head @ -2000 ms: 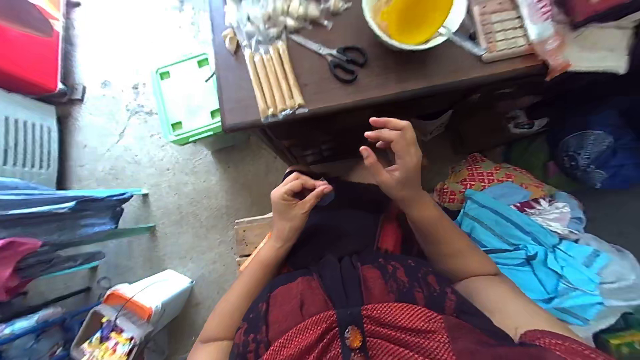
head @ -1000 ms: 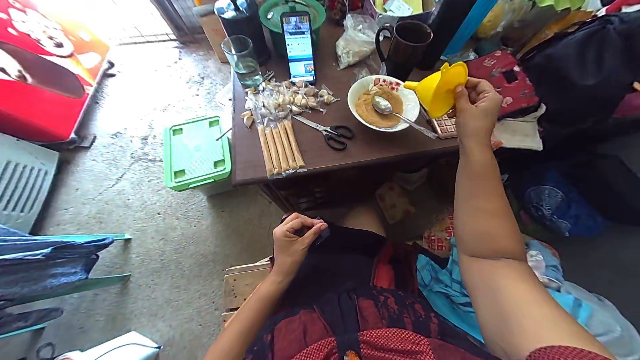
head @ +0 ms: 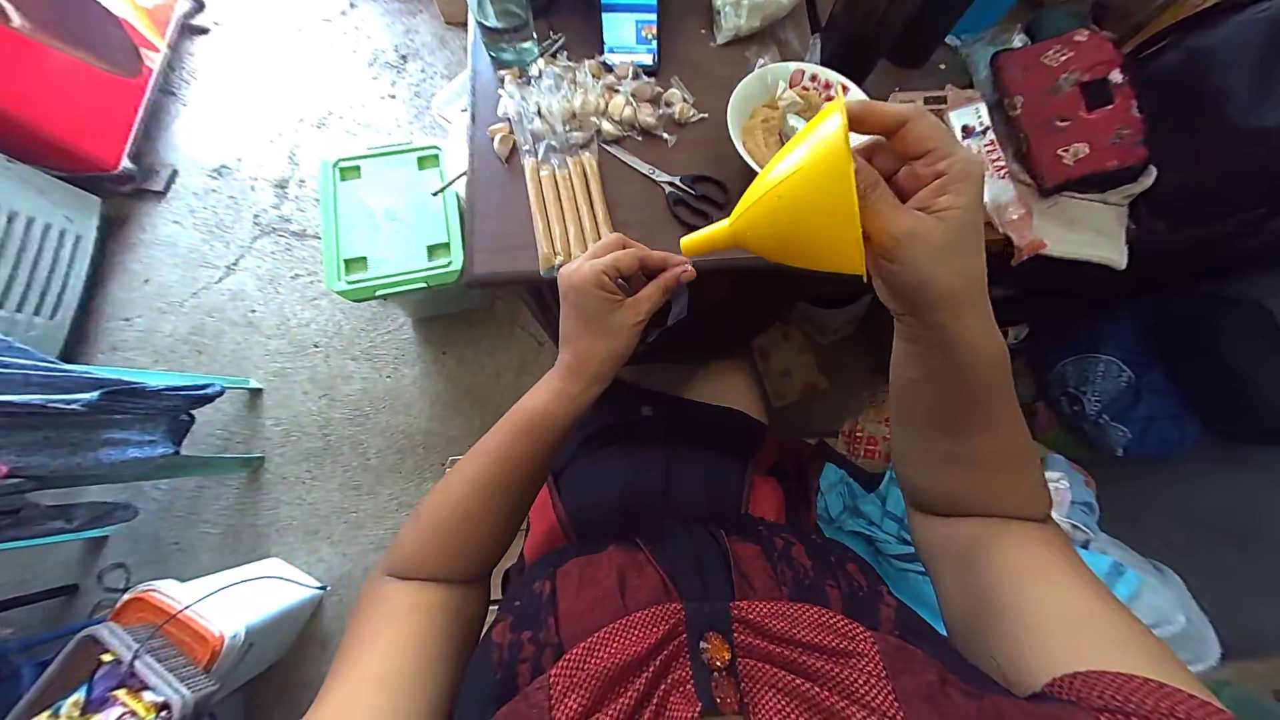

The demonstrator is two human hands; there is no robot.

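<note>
My right hand grips the wide rim of a yellow plastic funnel, which is tilted with its spout toward the left. Close to the spout's tip, my left hand pinches a small clear plastic piece, mostly hidden by the fingers. Behind the funnel is a floral bowl holding a light brown substance and a spoon. On the brown table lie filled plastic tubes, small clear packets of what look like garlic cloves and black-handled scissors.
A glass of water and a phone stand at the table's back. Left of the table is a green-lidded container. A red patterned pouch lies at the right, with blue cloth below.
The funnel in my right hand has moved from over the bowl to beside my left hand. Two seconds ago it lay in the bowl and my right hand was empty.
</note>
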